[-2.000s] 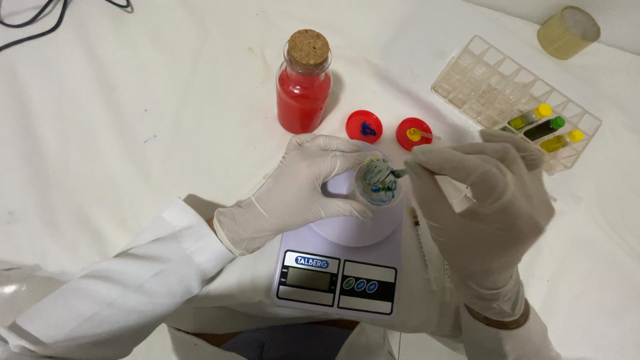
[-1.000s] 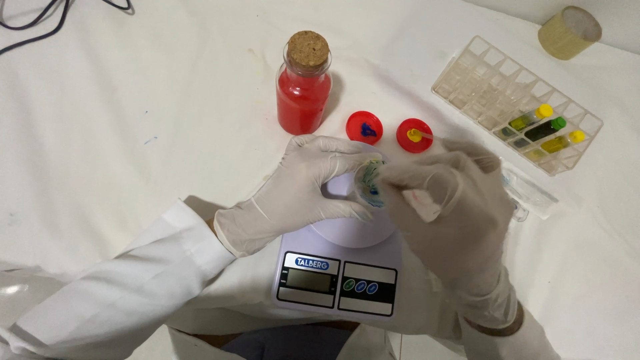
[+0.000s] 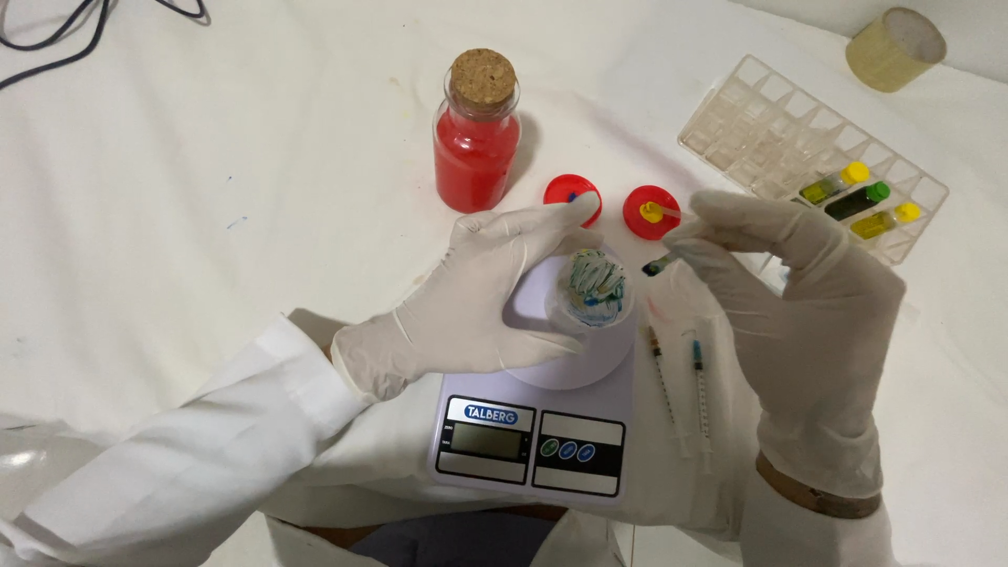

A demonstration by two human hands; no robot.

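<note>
Both hands wear pale latex gloves. My left hand [image 3: 472,303] holds a small clear plastic cup [image 3: 592,293] between thumb and fingers, above the round plate of a white Talberg digital kitchen scale [image 3: 535,441]. White, green and blue streaks coat the cup's contents. My right hand [image 3: 795,307] pinches a small stick or brush [image 3: 660,264] with a dark blue-green tip, just right of the cup and apart from it. Beyond the hands lie a red cap with blue paste [image 3: 559,189], partly behind my left fingers, and another red cap with yellow paste [image 3: 647,227] and a stick in it.
A corked glass bottle of red liquid [image 3: 476,157] stands behind my left hand. Two thin syringes [image 3: 702,402] lie right of the scale. At the back right are a clear plastic rack [image 3: 748,150] with several capped vials and a tape roll [image 3: 895,49]. A black cable [image 3: 87,47] lies far left.
My right hand has moved right, away from the cup, with the stick still in it, uncovering the syringes and the cup's streaked contents. My left hand has stayed at the cup.
</note>
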